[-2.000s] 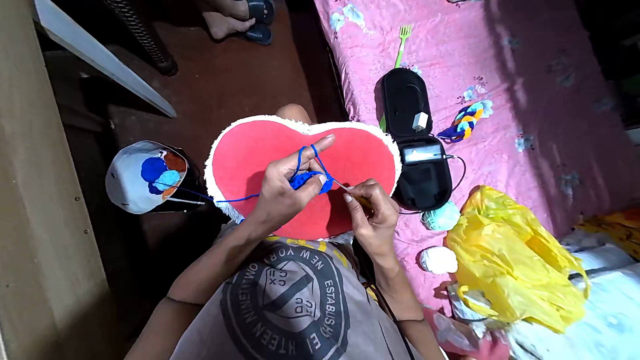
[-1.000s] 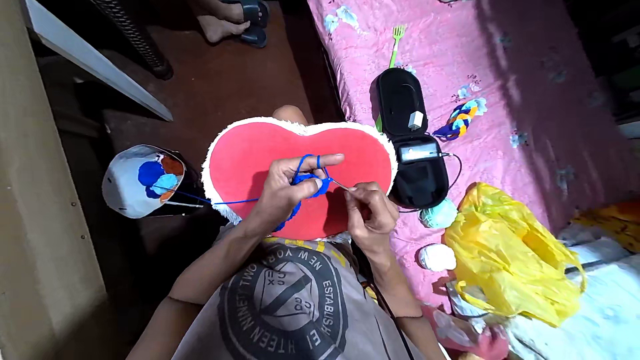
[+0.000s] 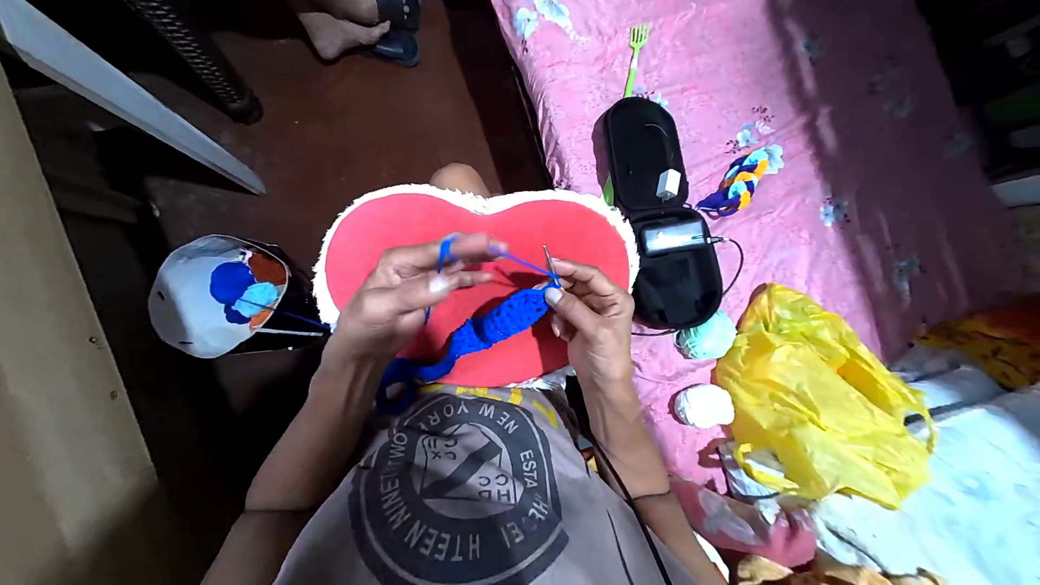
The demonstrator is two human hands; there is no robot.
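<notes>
A red heart-shaped cushion (image 3: 390,223) with white fluffy trim lies on my lap. Over it, my right hand (image 3: 587,305) pinches a metal crochet hook (image 3: 549,258) and the end of a blue crocheted strip (image 3: 508,318). The strip runs down and left across the cushion to its lower edge. My left hand (image 3: 418,280) is left of the strip, fingers blurred and spread, with blue yarn (image 3: 445,253) looped round a finger and stretched to the hook. The yarn's supply strand leads left to a white container (image 3: 183,301) holding blue, light blue and rust-coloured yarn balls (image 3: 232,284).
On the pink floral sheet (image 3: 731,65) at right are an open black case (image 3: 646,154) with a cabled device, a green fork (image 3: 635,57), a braided yarn piece (image 3: 735,183), mint (image 3: 707,335) and white (image 3: 704,405) yarn balls, and a yellow plastic bag (image 3: 812,398). Another person's feet (image 3: 345,36) show at top.
My left hand has let go of the blue crochet piece and moved left of it, drawing out the yarn. The strip now shows stretched across the cushion, its end in my right hand.
</notes>
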